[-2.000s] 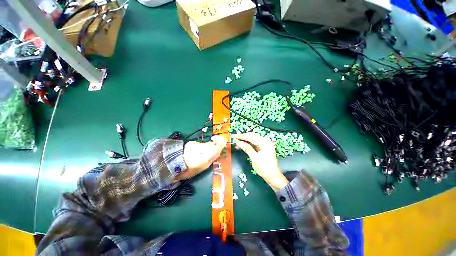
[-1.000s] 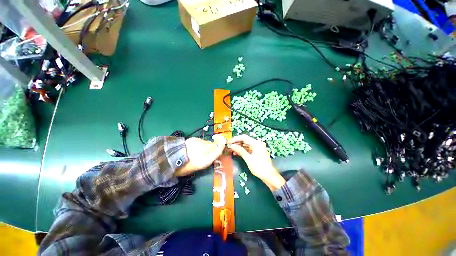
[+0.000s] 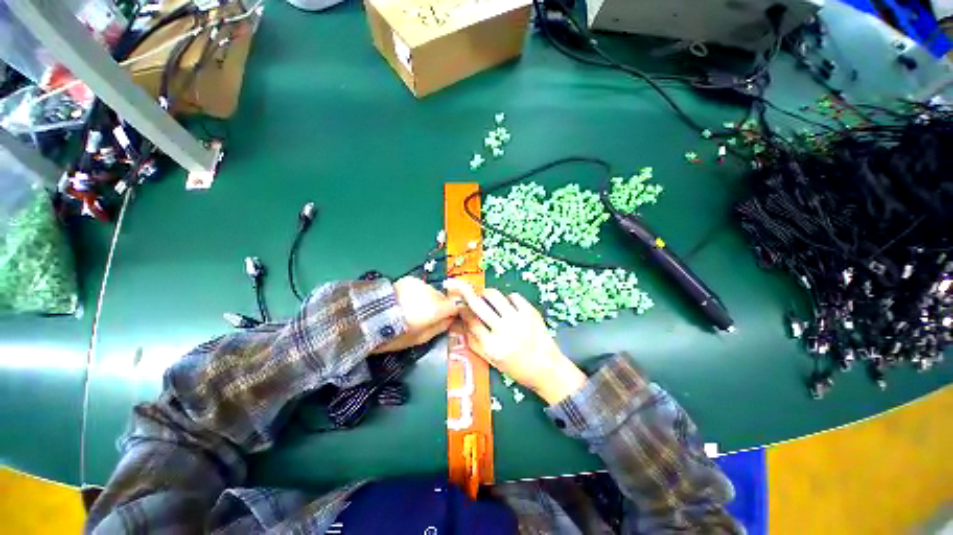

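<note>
An orange work strip with white marks lies on the green bench in front of me. My left hand and my right hand meet over the strip with fingertips together; what is between them is too small and covered to tell. Thin cable leads with small ends lie at the strip's upper left, beside my left hand. A pile of light green terminal blocks lies right of the strip. A black electric screwdriver rests right of the pile. A black coiled lead bundle lies below my left forearm.
Cable end plugs lie at left. A large lead pile is at right. A cardboard box and an equipment case stand at the back. A shelf post, a bag of terminal blocks and mixed connector leads are at left.
My right hand has moved left over the strip, closer to my left hand, and its fingers now lie across the strip. The screwdriver and the green pile have not moved.
</note>
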